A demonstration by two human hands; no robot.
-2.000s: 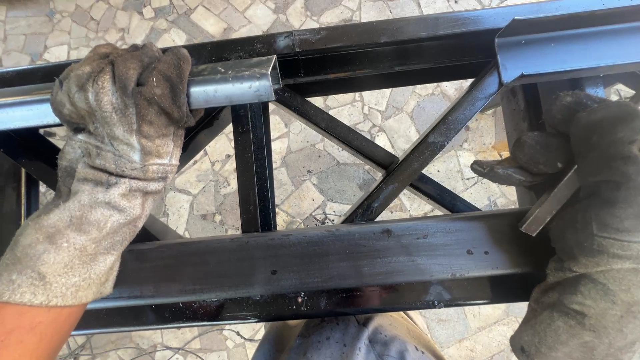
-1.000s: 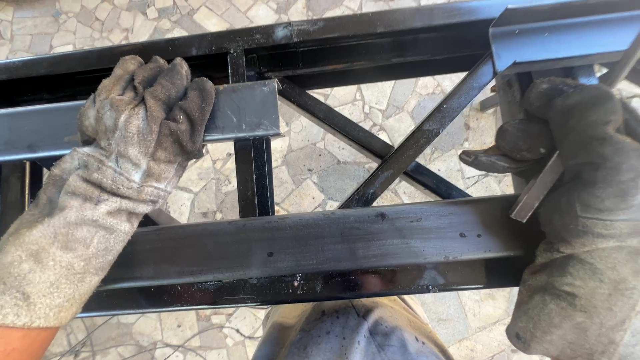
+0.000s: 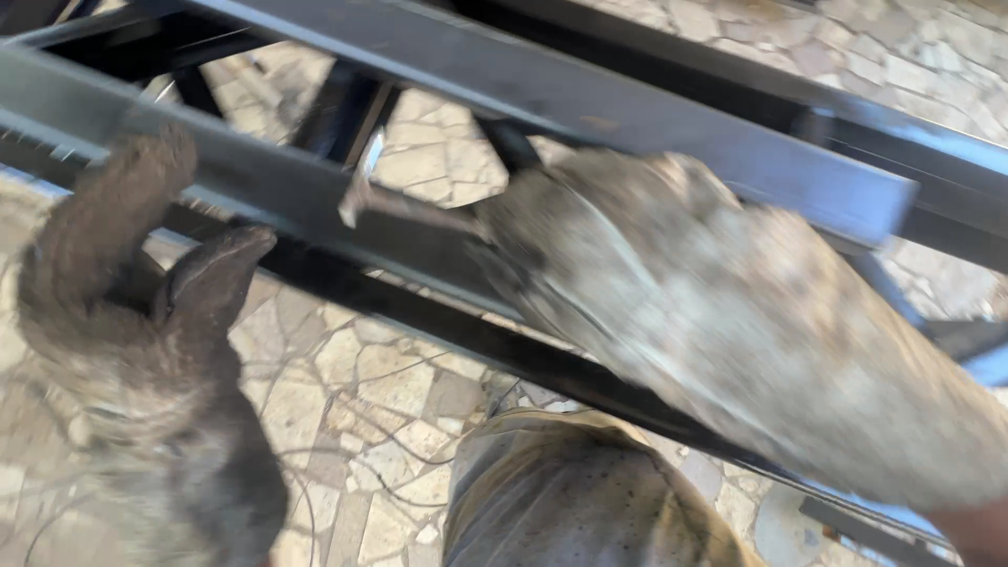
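Note:
My left hand (image 3: 150, 315), in a dirty leather work glove, is at the left, its thumb and fingers apart near a grey steel channel (image 3: 252, 165). No object shows between them. My right hand (image 3: 654, 268), in a similar long-cuffed glove, reaches in from the right over the same channel. From its fingers sticks a thin metal bar (image 3: 402, 206), blurred; its far side is hidden in the glove. Beyond it a steel profile (image 3: 598, 118) lies along the black steel frame (image 3: 504, 350), its cut end at the right.
Dark cross braces (image 3: 339, 110) span between the frame's long rails. Irregular stone paving (image 3: 394, 378) shows beneath and around, with thin wires (image 3: 386, 480) on it. My clothed knee (image 3: 583, 488) is close to the near rail. A flat metal strip (image 3: 858, 531) lies at the lower right.
My left hand has let go of the steel profile it held and moved down toward the near side. My right hand has come across the frame with the thin bar. The view has swung strongly.

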